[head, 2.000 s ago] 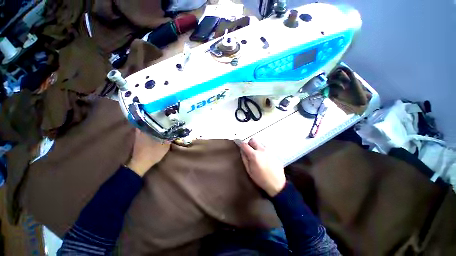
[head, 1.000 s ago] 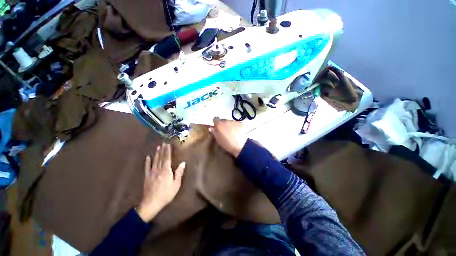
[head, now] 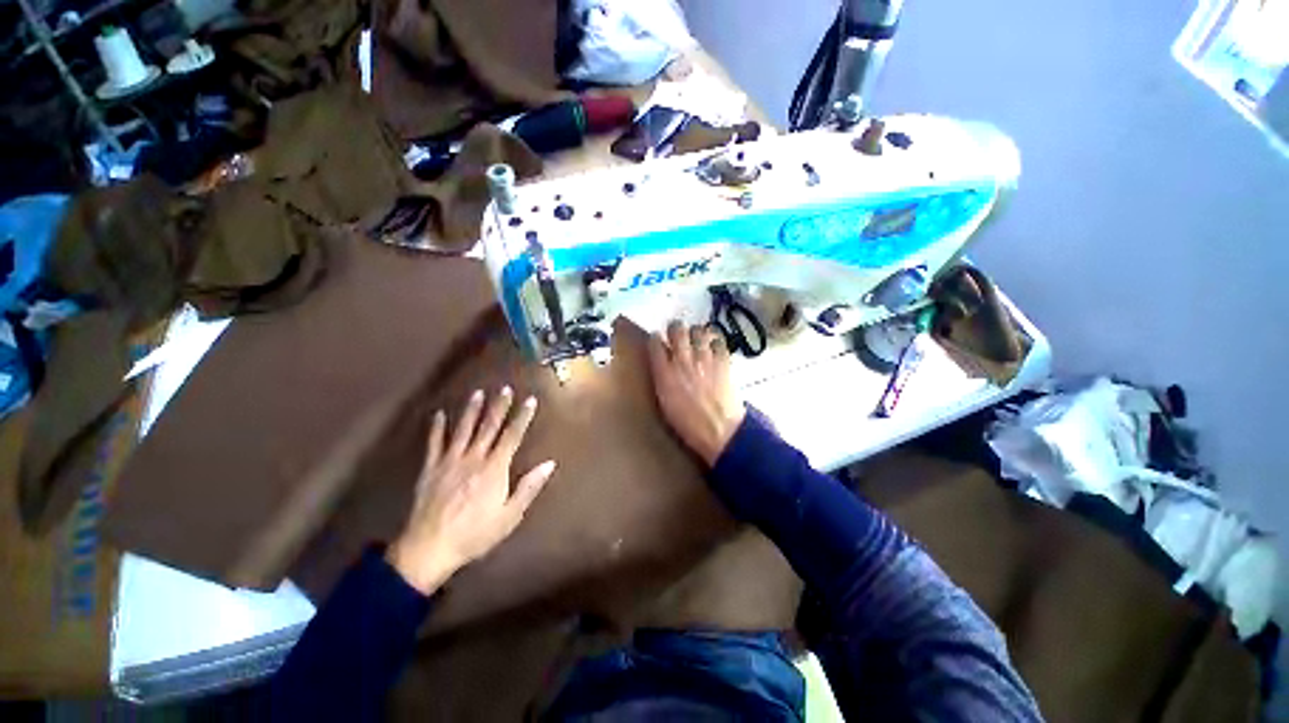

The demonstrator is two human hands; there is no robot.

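A large brown cloth panel lies over the white machine table and hangs towards my lap. Its upper part is under the lit needle area of the white and blue sewing machine. My left hand lies flat on the cloth, fingers spread, in front of and left of the needle. My right hand rests on the cloth right of the needle, palm down, fingertips near the cloth's edge. Neither hand visibly grips the cloth.
Black-handled scissors lie behind my right hand. A slim red and dark tool and a small brown cloth piece lie at the table's right. White scraps are heaped further right. Crumpled brown pieces lie at left. A red and black roll lies behind.
My right hand has moved from the table edge onto the cloth beside the needle. My left hand has come away from the needle and lies flat. The cloth has shifted, baring the table's front left corner.
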